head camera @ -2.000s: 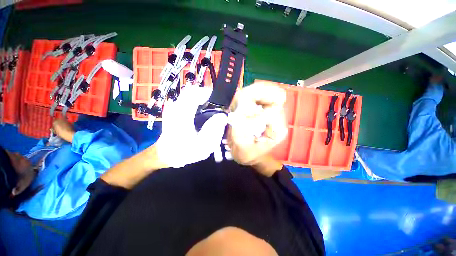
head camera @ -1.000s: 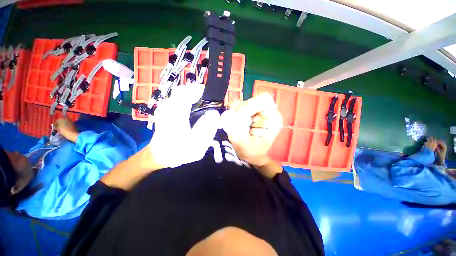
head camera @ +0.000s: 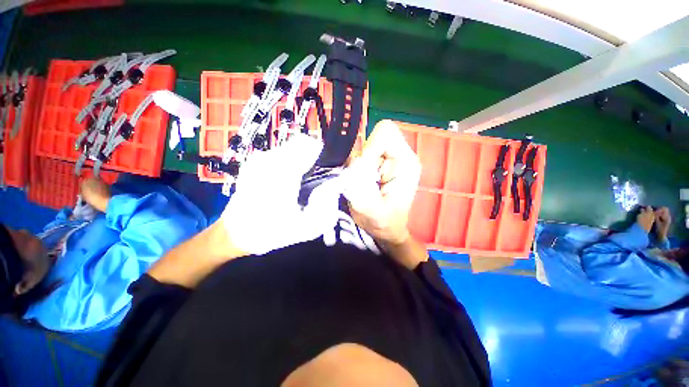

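Observation:
A wristwatch with a black strap stands out upward from my hands. Its strap shows a row of red-edged holes and a silvery buckle at the top end. My left hand, in a white glove, is closed around the dark watch head. My right hand, overexposed, has bent fingers close against the right side of the watch. Whether it grips the watch or a cloth is washed out by glare. The lower strap part is mostly hidden by the hands.
Behind my hands an orange-red tray holds watches with pale straps. Another tray at right holds three black watches. A crowded tray is at left, with a white bundle between. White support at upper right. People in blue sit at both sides.
The strap's upper end has shifted right and slightly down since one second ago. My right hand has moved slightly left and up. At right, the person's arm has come down beside a shiny heap.

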